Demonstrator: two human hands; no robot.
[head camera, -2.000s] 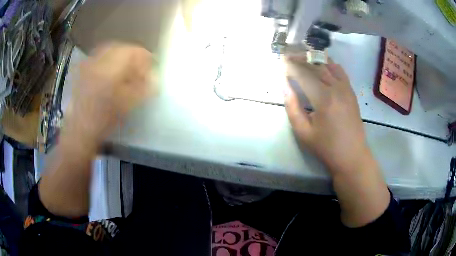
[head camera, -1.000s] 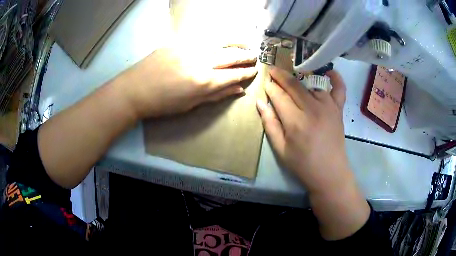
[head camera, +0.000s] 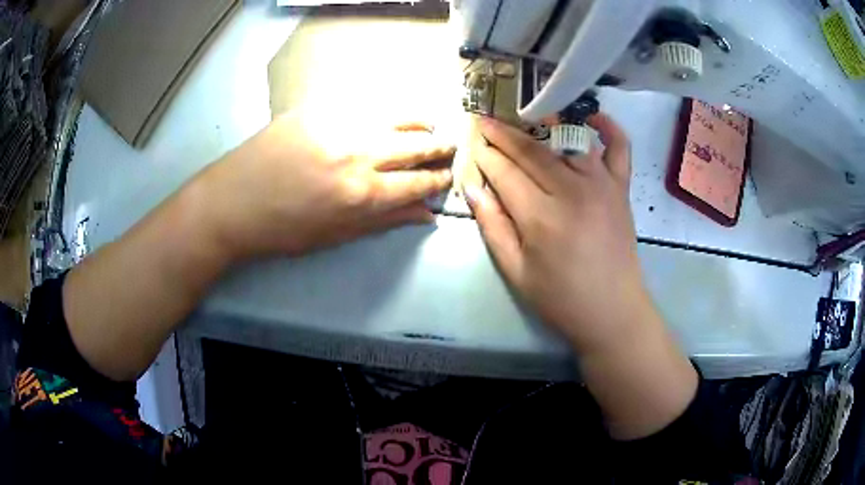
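Note:
A tan fabric piece (head camera: 289, 80), pale yellow under the lamp, lies flat with an angled corner at its left. It reaches the presser foot (head camera: 478, 93) of the white sewing machine (head camera: 607, 47). My left hand (head camera: 332, 180) lies on the piece, fingers pointing right and holding it down. Lamp glare washes out part of this hand and the fabric. My right hand (head camera: 560, 208) has its fingertips on the piece's near end, just in front of the foot, with one finger by the lower ribbed knob (head camera: 572, 139). The needle tip cannot be made out.
A stack of brown-grey pieces (head camera: 152, 66) lies at the upper left of the white table (head camera: 313, 294). A phone with a dark red edge (head camera: 713, 161) lies right of the machine head. Grey-brown bundles (head camera: 19, 114) are at far left. Garment parts (head camera: 797, 431) hang at lower right.
The lamp-lit piece has moved away from me under the hands; its near part no longer covers the table front. Both hands stay by the foot. Two seconds ago the left hand was farther left, blurred.

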